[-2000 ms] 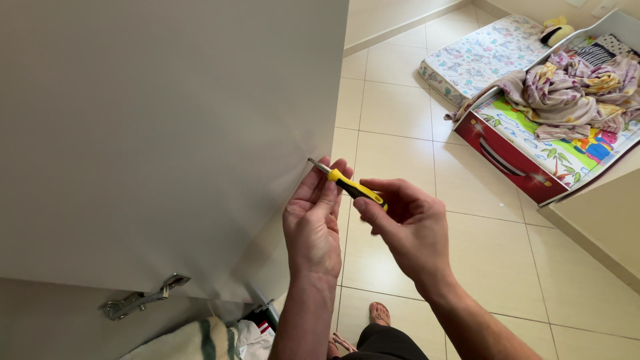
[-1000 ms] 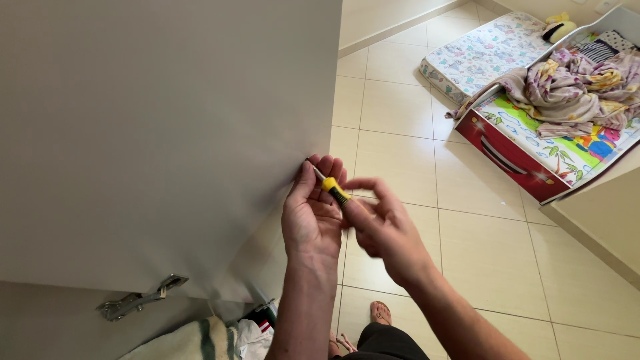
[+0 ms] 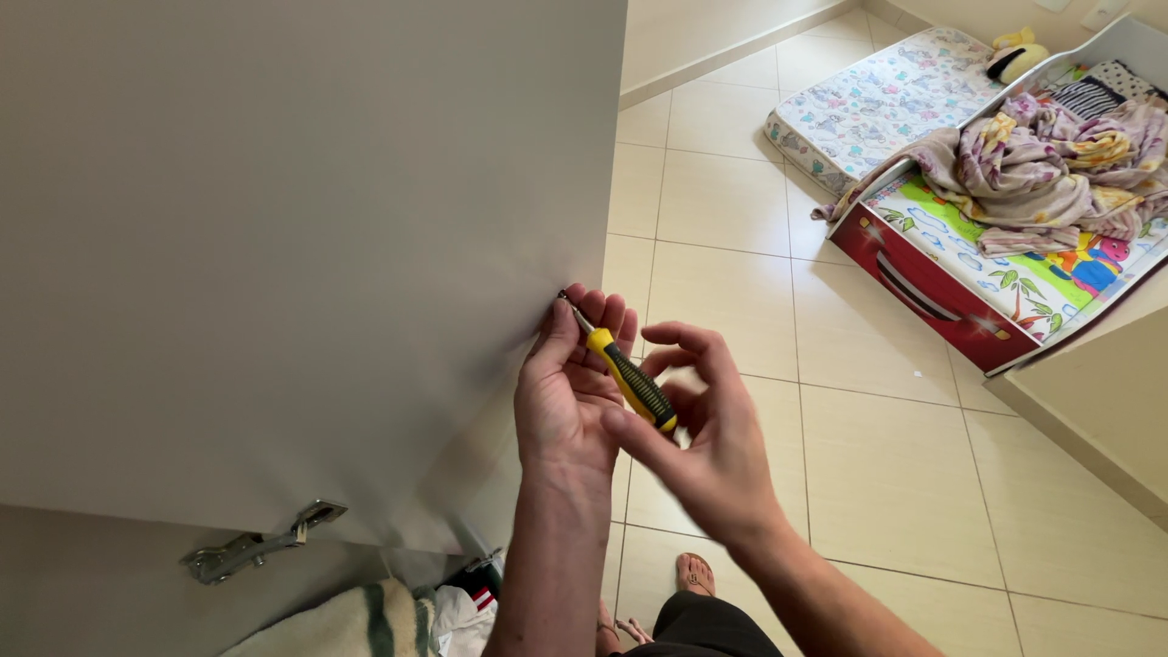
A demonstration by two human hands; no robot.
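A yellow and black screwdriver [image 3: 639, 385] points up and left, its tip at a small dark screw [image 3: 563, 295] by the edge of a grey cabinet door [image 3: 319, 237]. My left hand [image 3: 570, 392] is cupped under the shaft, with its thumb and fingertips around the screw and tip. My right hand [image 3: 707, 420] is at the handle's end, its thumb near the handle and its upper fingers spread. Whether it grips the handle is hard to tell.
A metal hinge [image 3: 265, 543] joins the door at the lower left, above a folded blanket [image 3: 342, 625]. To the right, a thin mattress [image 3: 890, 100] lies on the tiled floor beside a red child's bed [image 3: 931, 292] with a crumpled cover [image 3: 1040, 164].
The screwdriver's handle has tilted downward compared with two seconds ago. My right hand's fingers have spread from around the handle.
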